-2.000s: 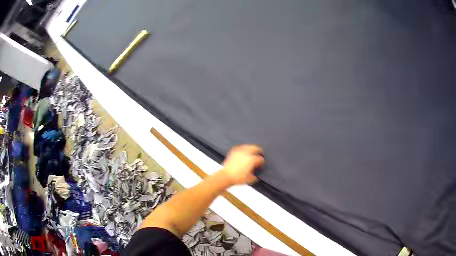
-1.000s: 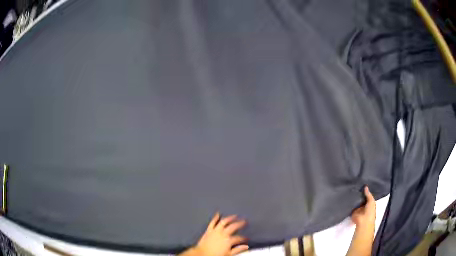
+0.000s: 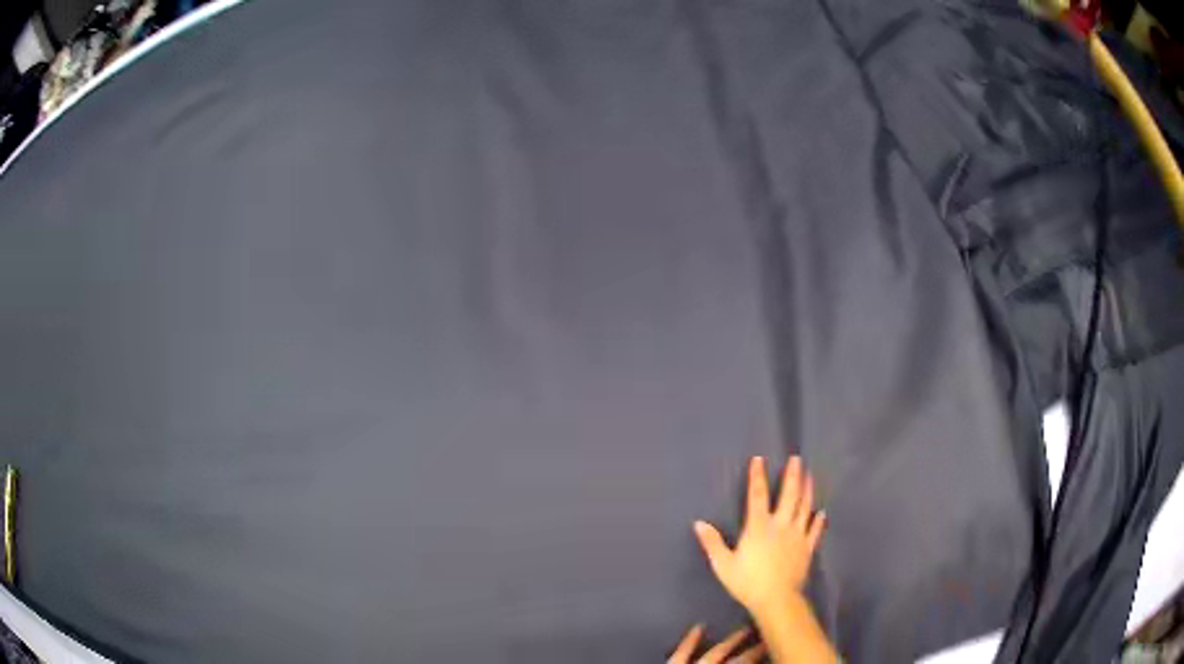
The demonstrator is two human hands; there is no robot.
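Note:
A large dark grey fabric ply (image 3: 519, 324) covers most of the view, with soft upright folds right of the middle. My right hand (image 3: 773, 551) lies palm down on it near the bottom, fingers spread, holding nothing. My left hand (image 3: 717, 647) is just left of it and mostly cut off by the bottom edge. Only its fingers show, apart on the fabric. At the right, more dark fabric (image 3: 1084, 324) lies bunched and wrinkled past the ply's edge.
A short yellow-gold wrapped weight (image 3: 11, 525) lies at the far left. White table surface (image 3: 967, 650) shows at the lower right. A yellow curved hose or pole (image 3: 1140, 119) runs along the upper right, with something red (image 3: 1083, 17) at its top. Scraps (image 3: 85, 65) show upper left.
My right hand has let go of the fabric edge and moved left onto the ply. My left hand has moved right and lower. The ply's right part lies flatter and its near edge is lower.

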